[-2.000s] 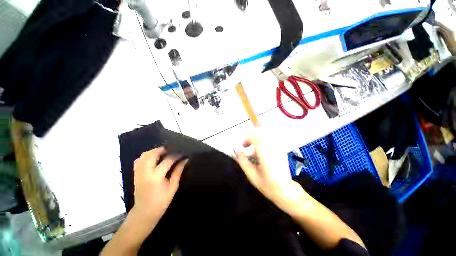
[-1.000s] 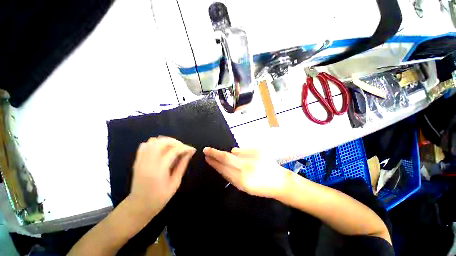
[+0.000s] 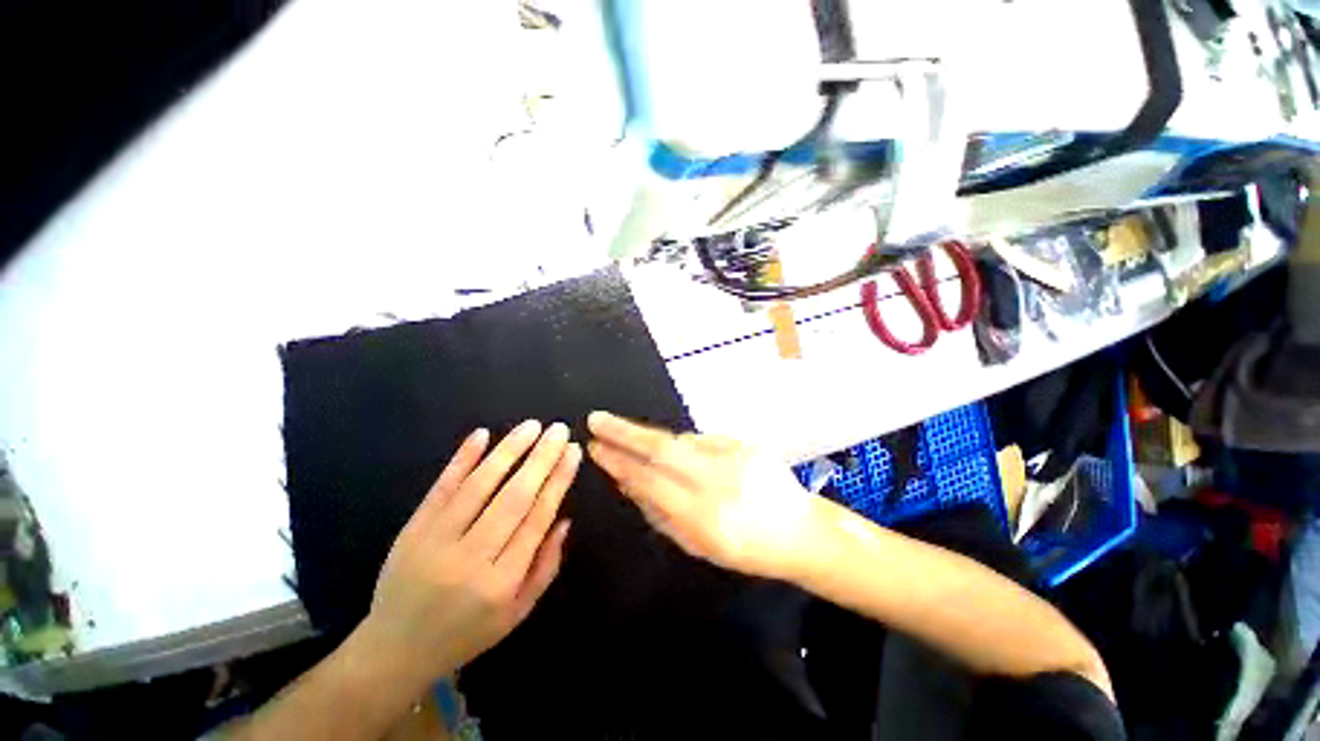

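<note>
A black fabric panel (image 3: 420,377) lies flat on the white table and hangs over its front edge toward my lap. My left hand (image 3: 485,543) lies on the panel with fingers extended, pressing it from above. My right hand (image 3: 709,500) rests on the panel's right part, fingertips close to my left fingertips. Neither hand grips anything that I can see. The sewing machine (image 3: 724,87) is above the panel, its head blurred. The needle area cannot be made out.
Red-handled scissors (image 3: 900,307) and a tan strip (image 3: 786,330) lie right of the panel. A tool tray with a plastic bag (image 3: 1064,282) is further right. A blue crate (image 3: 948,452) is below the table edge. Dark fabric (image 3: 102,87) fills the upper left. A person's sleeve (image 3: 1267,391) shows at the right.
The panel has come up flat onto the table. My left hand has gone from curled fingers to flat on the cloth. My right hand has moved left beside it. The view has shifted.
</note>
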